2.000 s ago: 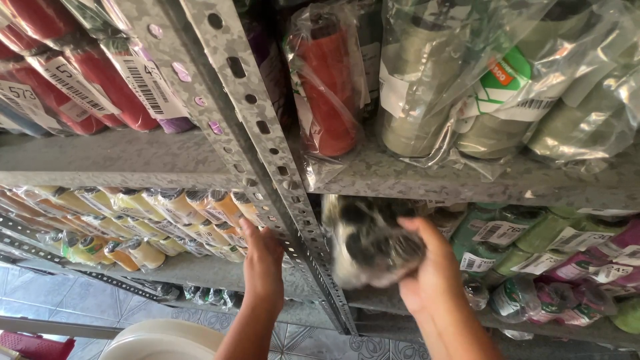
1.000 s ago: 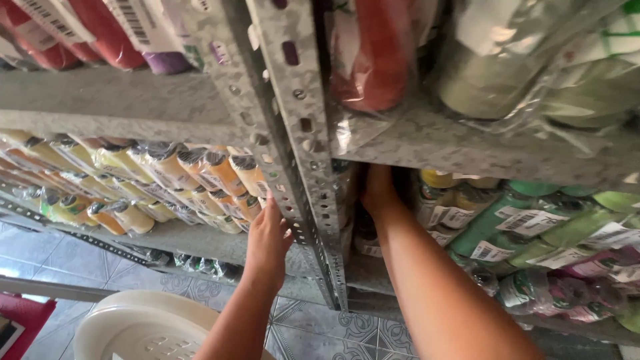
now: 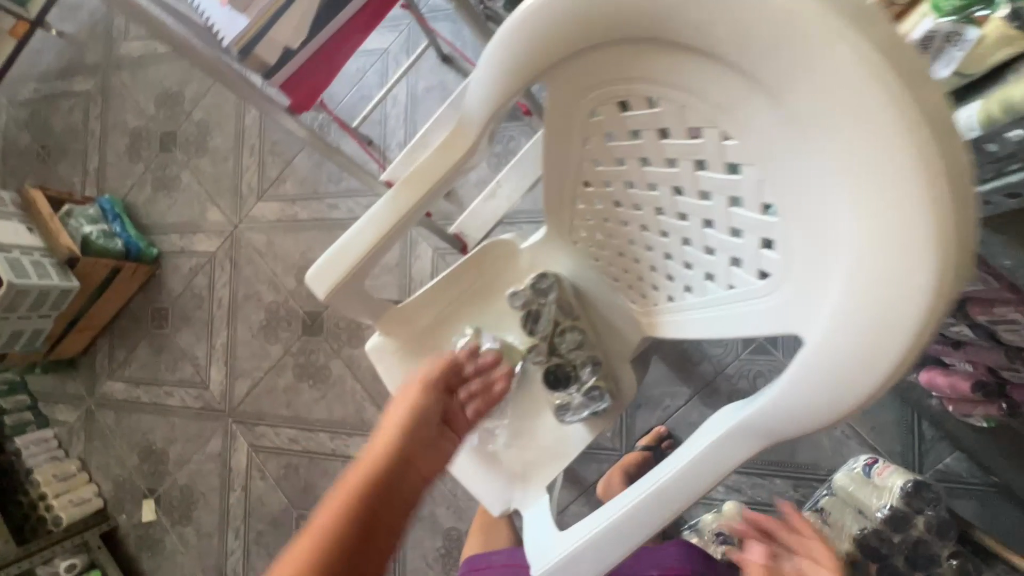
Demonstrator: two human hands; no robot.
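A white plastic armchair (image 3: 864, 160) with a woven-pattern back stands before me. On its seat lies a plastic-wrapped pack of spools (image 3: 566, 352), their dark round ends up. My left hand (image 3: 472, 392) is over the seat, left of that pack, fingers apart, beside a clear plastic-wrapped item (image 3: 480, 342); whether it touches that item cannot be told. My right hand (image 3: 784, 540), blurred, is low at the right with fingers spread, near wrapped packs of white spools (image 3: 880, 504). Nothing shows in its grasp.
A wooden crate (image 3: 96, 296) with wrapped goods stands at the left, above a shelf of pale spools (image 3: 60, 480). Pink spools (image 3: 972, 352) line the right side. A metal-framed stand (image 3: 280, 144) is behind the chair. My sandalled foot (image 3: 636, 464) is beneath the armrest.
The view has swung from the thread shelves down to the chair and floor. My right hand, earlier reaching into a shelf, is now at the lower right; my left has left the shelf post.
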